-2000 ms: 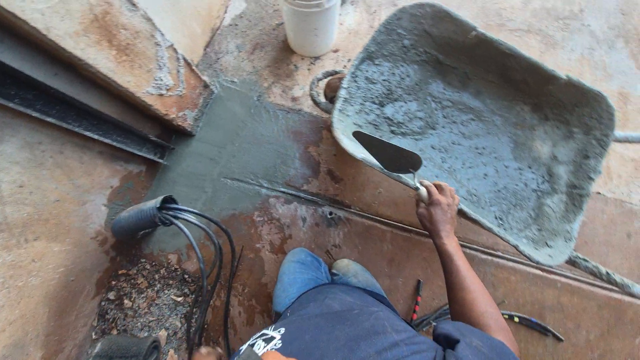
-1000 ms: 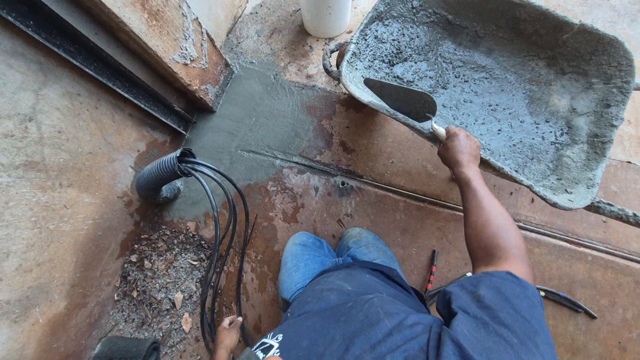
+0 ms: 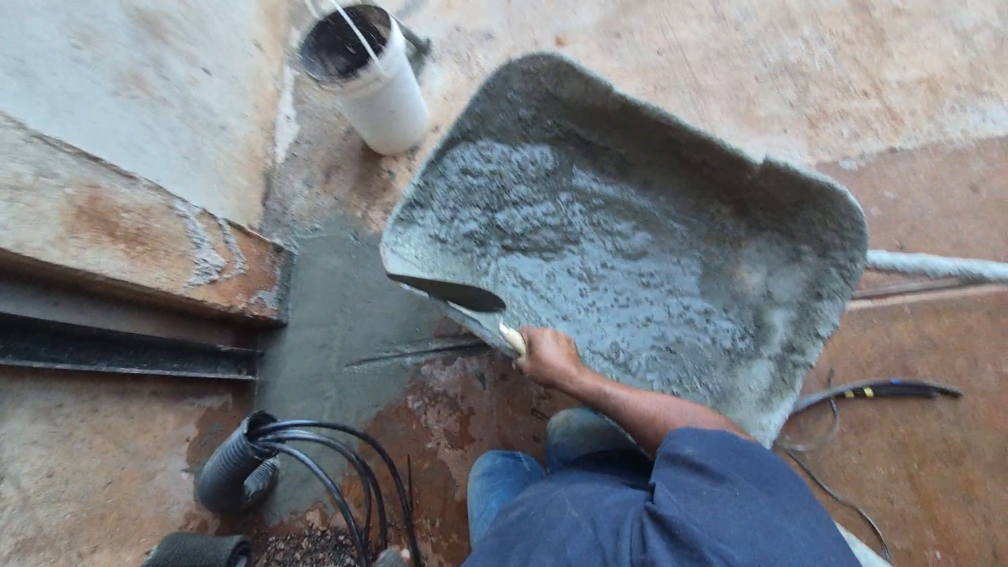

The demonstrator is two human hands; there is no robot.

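Observation:
My right hand [image 3: 549, 356] grips the pale handle of a pointed masonry trowel [image 3: 465, 294]. The trowel's blade is seen at a slant over the near left rim of a wheelbarrow tray [image 3: 815, 216]. Wet mortar [image 3: 598, 252] spreads over the tray's bottom. To the left, smoothed grey mortar [image 3: 327, 295] covers a floor patch beside a wall end. Black cables [image 3: 358, 441] curve out of a corrugated conduit [image 3: 224, 472] standing at the patch's lower edge. At the bottom edge by the cables, a small blurred shape may be my left hand [image 3: 391, 558]; its fingers cannot be made out.
A white bucket [image 3: 386, 110] with a dark inside stands beyond the mortar patch. The wall end [image 3: 260, 276] and a dark metal channel [image 3: 126, 346] lie at the left. Cable pieces [image 3: 882, 389] rest on the floor at right. Rubble [image 3: 307, 547] lies near the conduit.
The trowel blade has turned from showing its broad face to a more slanted view, still in my right hand. My left hand, seen at the cables one second ago, is now mostly out of frame.

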